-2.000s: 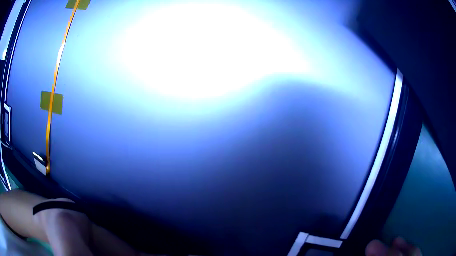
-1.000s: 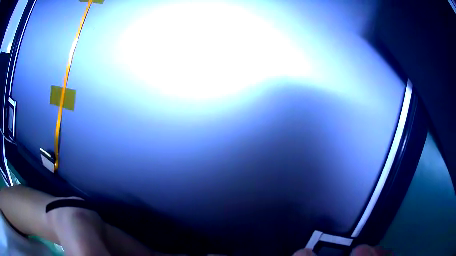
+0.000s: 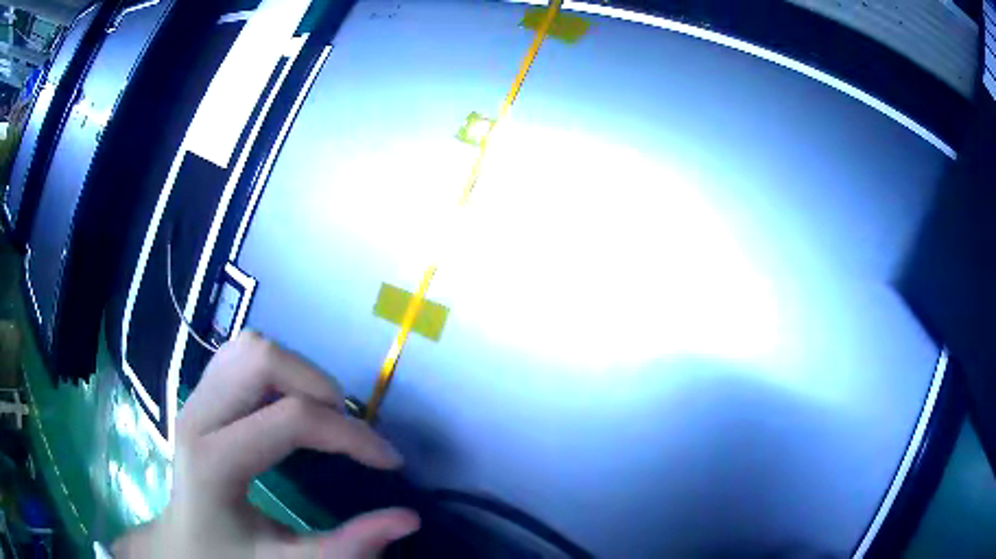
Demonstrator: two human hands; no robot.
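A large silver-grey panel (image 3: 677, 459) with a bright glare fills the middle, in a dark frame with a white strip (image 3: 912, 459) along its edge. An orange lead (image 3: 395, 355) crosses it under yellow-amber tape squares (image 3: 411, 312). A white-outlined corner piece (image 3: 232, 304) is at the panel's left edge, just above my left hand. My left hand (image 3: 257, 470) is over the lower left edge, thumb and index finger apart, with nothing seen between them. It hides part of the edge by the lead's lower end. My right hand is out of view.
A white frame around black (image 3: 208, 197) lies left of the panel, with a thin pale cable (image 3: 175, 286) over it. Further left are more dark-edged panels (image 3: 82, 142) and green floor. A ribbed pale rail is at the top right. A black curved band (image 3: 497, 504) shows near my fingertips.
The view has swung left, bringing the white frame and other panels in. My left hand now shows clearly with fingers apart. The fingertips seen at the lower right corner piece are out of view.
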